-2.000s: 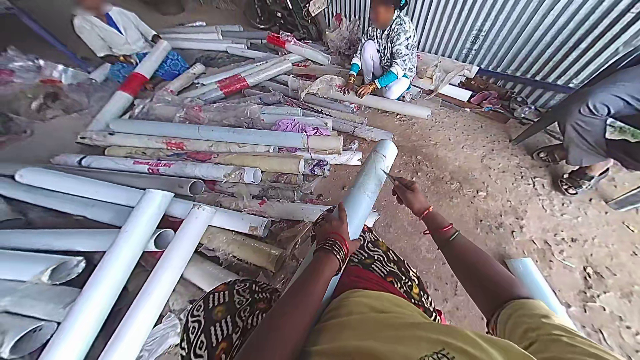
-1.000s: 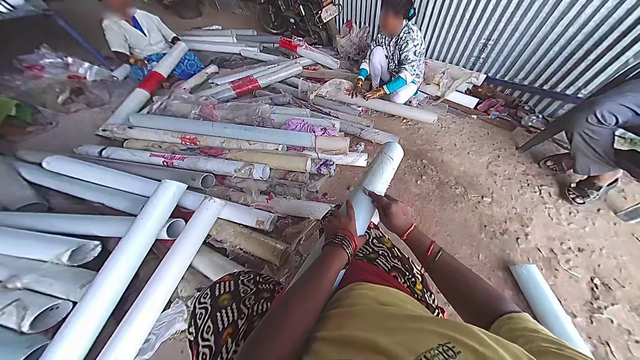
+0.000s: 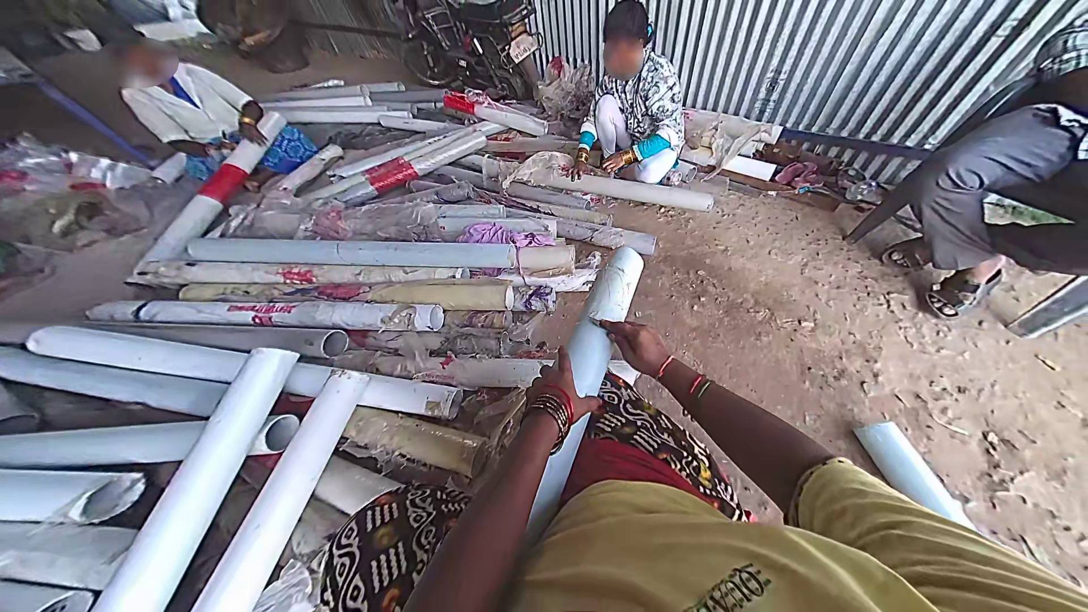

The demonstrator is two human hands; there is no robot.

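Note:
A pale blue-white plastic pipe [image 3: 586, 353] slants up from my lap, its far end above the dirt floor. My left hand [image 3: 561, 391], with bangles at the wrist, grips the pipe around its middle. Higher up, the fingers of my right hand [image 3: 637, 344] touch the pipe's right side near a loose bit of film or surface layer; whether they pinch something small cannot be told. The lower end of the pipe is hidden by my left arm and shirt.
Many pipes [image 3: 348, 253] lie on the left, some wrapped in torn plastic. Two white pipes [image 3: 204, 476] lean close on my left. Another pipe [image 3: 914, 476] rests on the right. Two people squat or sit beyond, handling pipes; a seated person's legs [image 3: 986, 187] are at right.
My right hand held a thin tool at the pipe two seconds ago, then closed around the pipe near my left hand. Now it is at the pipe's upper right side.

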